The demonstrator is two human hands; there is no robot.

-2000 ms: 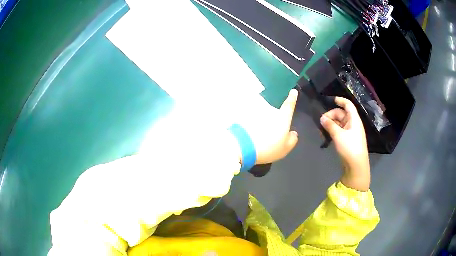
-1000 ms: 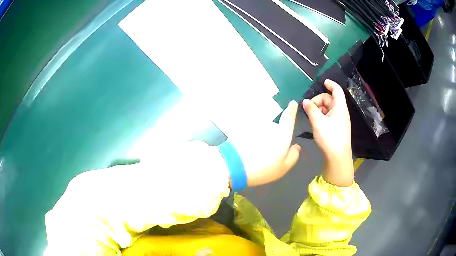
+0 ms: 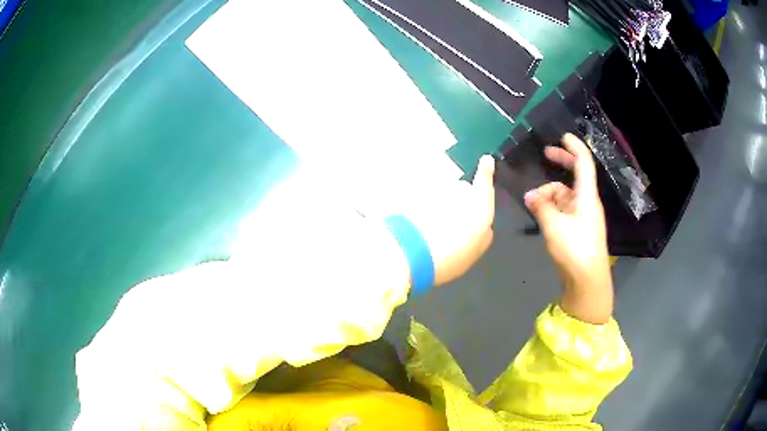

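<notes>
Black tape pieces (image 3: 574,95) form a dark row along the bench edge, above and between my hands. My left hand (image 3: 458,223), with a blue wrist band, is at the bench corner with one finger pointing up. Most of it is washed out by glare, and its grip is unclear. My right hand (image 3: 574,220) is beyond the edge, with thumb and fingertips apart and curled around a dark blur. Whether it holds tape cannot be told. A small dark piece (image 3: 531,229) shows blurred below the right thumb.
White sheets (image 3: 324,80) lie on the green bench (image 3: 160,160). Dark tape sheets with pale edges (image 3: 471,42) lie at the back. Black bins (image 3: 670,198) stand at the right, one with clear bags inside. A bundle of black cables with pale ends (image 3: 646,29) lies at the upper right.
Compared with one second ago, my right hand has moved slightly right, away from my left hand. Its thumb and fingers look wider apart. The view has shifted slightly.
</notes>
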